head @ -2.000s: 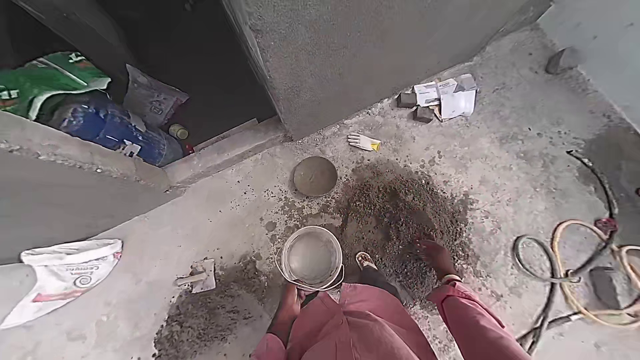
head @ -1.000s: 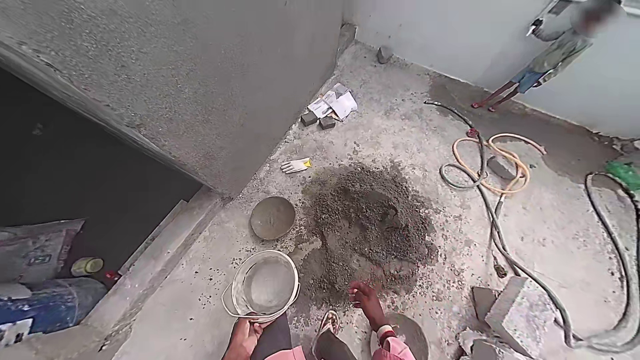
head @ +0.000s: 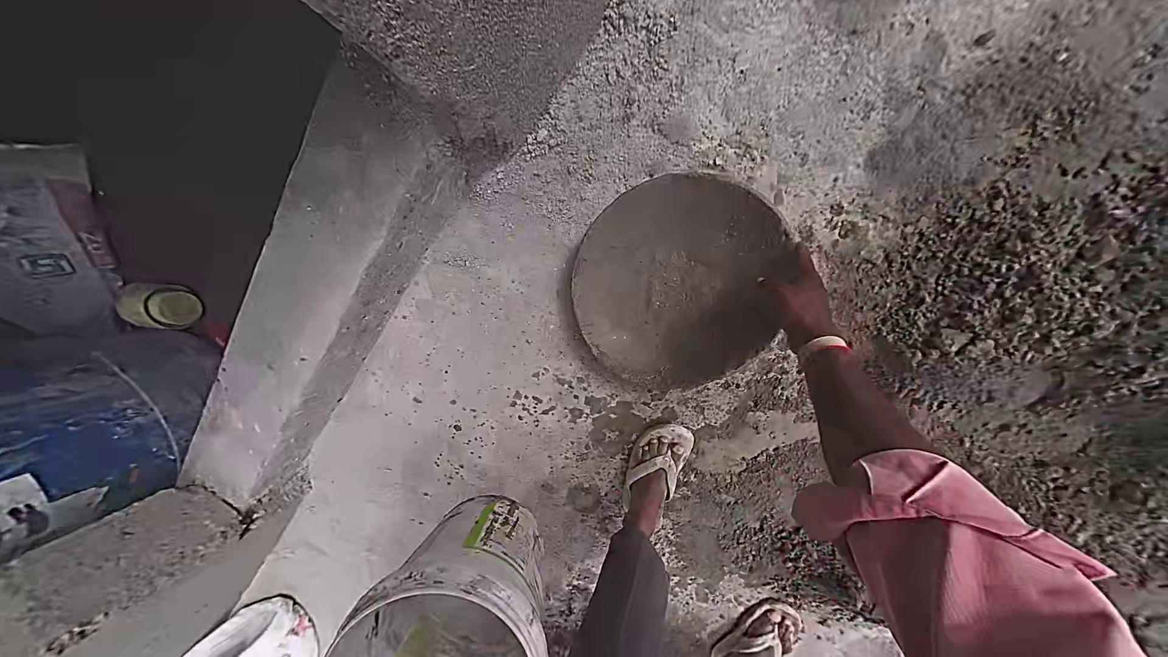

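My right hand (head: 798,292) is at the right rim of a round, shallow grey pan (head: 675,274), its fingers over the edge and inside. The pan lies on the concrete floor and is coated with dried cement. At the bottom of the view a whitish plastic bucket (head: 484,557) with a green-marked label shows partly, its mouth toward me. My left hand is out of view, so its hold on the bucket cannot be seen. To the right of the pan spreads a heap of dark, wet-looking gravelly mix (head: 1031,265).
My sandalled feet (head: 657,461) stand below the pan. A raised concrete sill (head: 310,274) edges a dark opening at left, with a blue container (head: 91,411), a sack (head: 46,246) and a small yellowish tub (head: 160,306). A rough wall corner (head: 474,64) juts in above.
My right hand has moved from beside the heap to the pan's rim. The bucket, earlier held by my left hand, is now lower in view, and that hand has left view. The view is closer to the floor.
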